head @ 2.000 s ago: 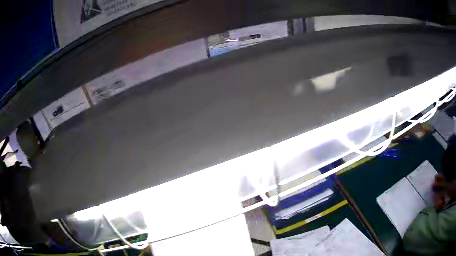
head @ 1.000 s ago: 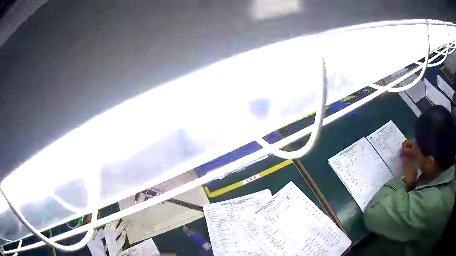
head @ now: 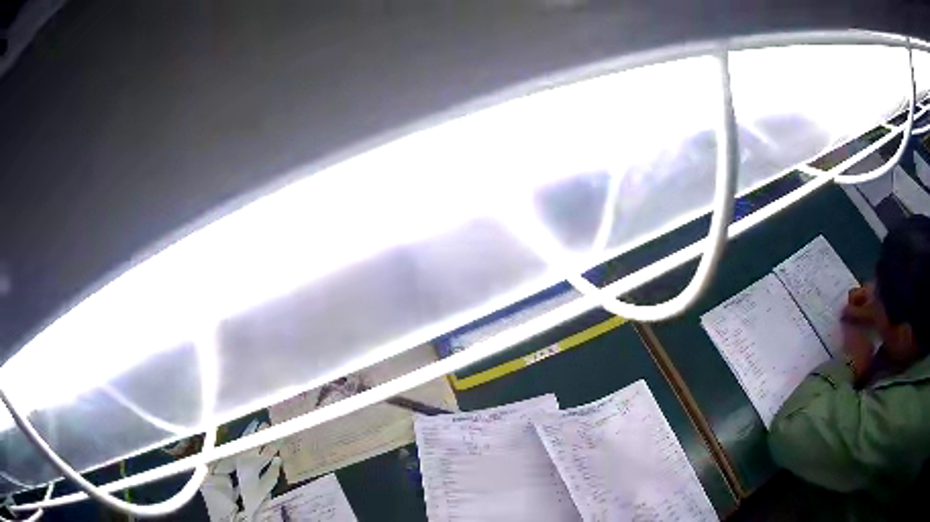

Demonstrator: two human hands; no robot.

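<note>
Neither of my hands is in view. Two white printed record sheets lie side by side on the green bench at the bottom centre, a left sheet [head: 484,464] and a right sheet [head: 622,459]; their lower edges are cut off. Left of them a dark vernier caliper [head: 416,403] lies on a beige drawing [head: 337,444], partly hidden by the lamp guard. White gloves [head: 245,484] lie at the lower left, beside another white sheet [head: 316,502].
A large glaring tube lamp [head: 408,184] with a white wire guard crosses the view. A person in a green jacket [head: 846,428] sits at the right, hands near the face, before open record pages [head: 770,342]. A yellow line [head: 500,372] marks the mat.
The view has tilted down from the lamp housing to the bench. Since one second ago, the two sheets overlap less, and the right one has turned more upright. The seated person is almost unchanged.
</note>
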